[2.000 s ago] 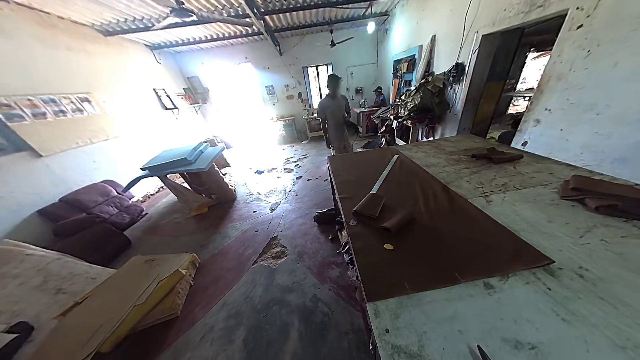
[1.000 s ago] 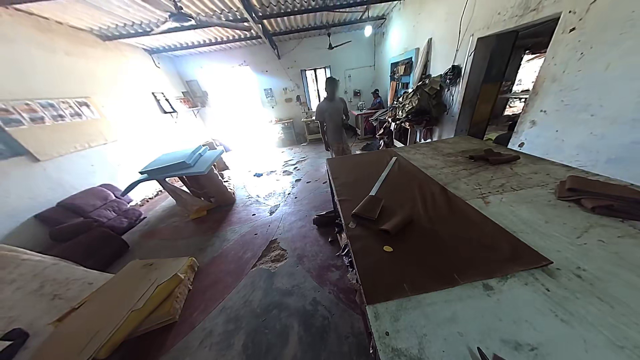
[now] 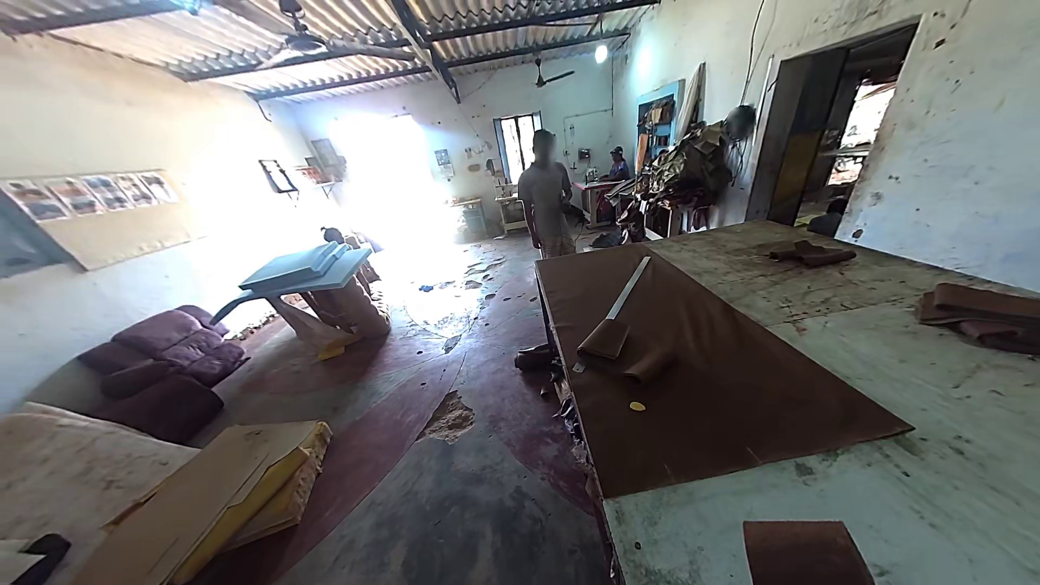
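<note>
Neither my left hand nor my right hand is in view. A large brown sheet of fabric or leather (image 3: 715, 390) lies over the left part of a worktable (image 3: 959, 471). On the sheet rest a metal ruler (image 3: 629, 286), a folded brown piece (image 3: 604, 340) over its lower part, a second small brown piece (image 3: 650, 366) and a yellow disc, perhaps chalk (image 3: 637, 406). Another brown piece (image 3: 804, 552) shows at the bottom edge, near the table's front; what holds it up, if anything, is hidden.
Folded brown strips (image 3: 983, 313) and a smaller brown bundle (image 3: 812, 253) lie farther along the table. A person (image 3: 546, 195) stands beyond it; another (image 3: 619, 165) is at the back. Left are foam and cardboard slabs (image 3: 219, 496), purple cushions (image 3: 162, 357) and a blue-topped stand (image 3: 309, 272).
A brown piece now shows at the bottom edge, where a dark pointed tip showed in the earlier frames. The standing person has shifted slightly.
</note>
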